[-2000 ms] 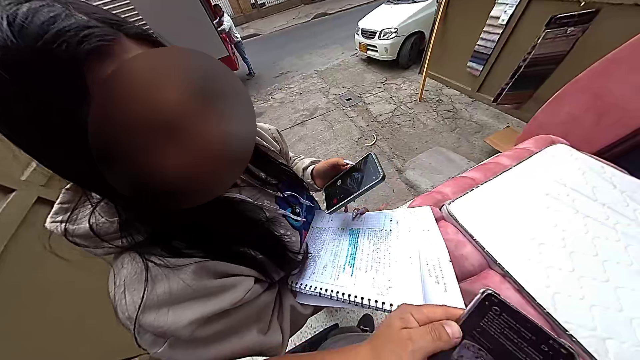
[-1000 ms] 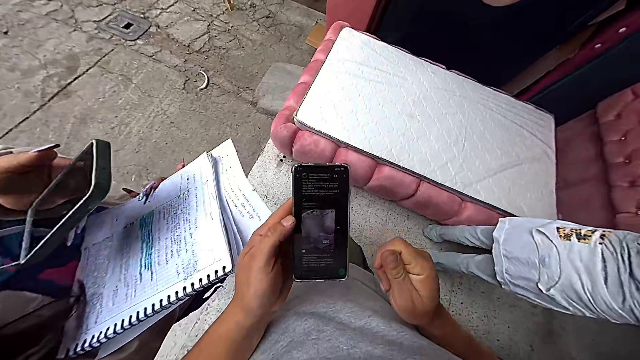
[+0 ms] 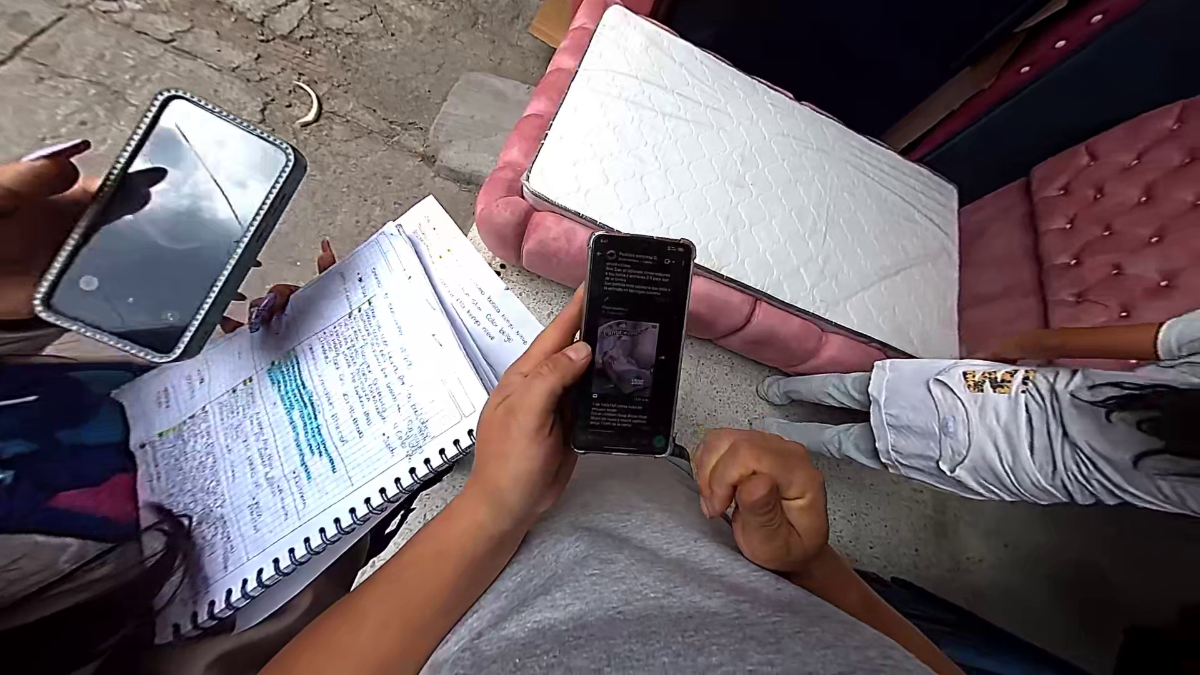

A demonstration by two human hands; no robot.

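Note:
My left hand (image 3: 534, 412) is closed around the left side of a dark smartphone (image 3: 633, 347), its thumb on the edge. The lit screen bears text and a small picture. Just right of the phone's lower end, my right hand (image 3: 764, 497) is curled with the thumb over the fingers; whether it holds something thin is hidden. To the left lies a spiral notebook (image 3: 309, 422) with handwriting and a blue-highlighted block, held at its far edge by another person's hand. That person's other hand holds a phone (image 3: 173, 225) with a studded rim.
Ahead stands a pink tufted bed frame (image 3: 553, 248) with a white quilted mattress (image 3: 750, 178) on it. At the right a person in a light T-shirt (image 3: 1041, 431) leans an arm toward it. A pink buttoned headboard (image 3: 1125, 197) is behind. Cracked pavement (image 3: 375, 56) lies at the upper left.
The view has swung far down and right since two seconds ago. The other person's phone has turned its screen into view since one second ago. My left hand still holds my phone.

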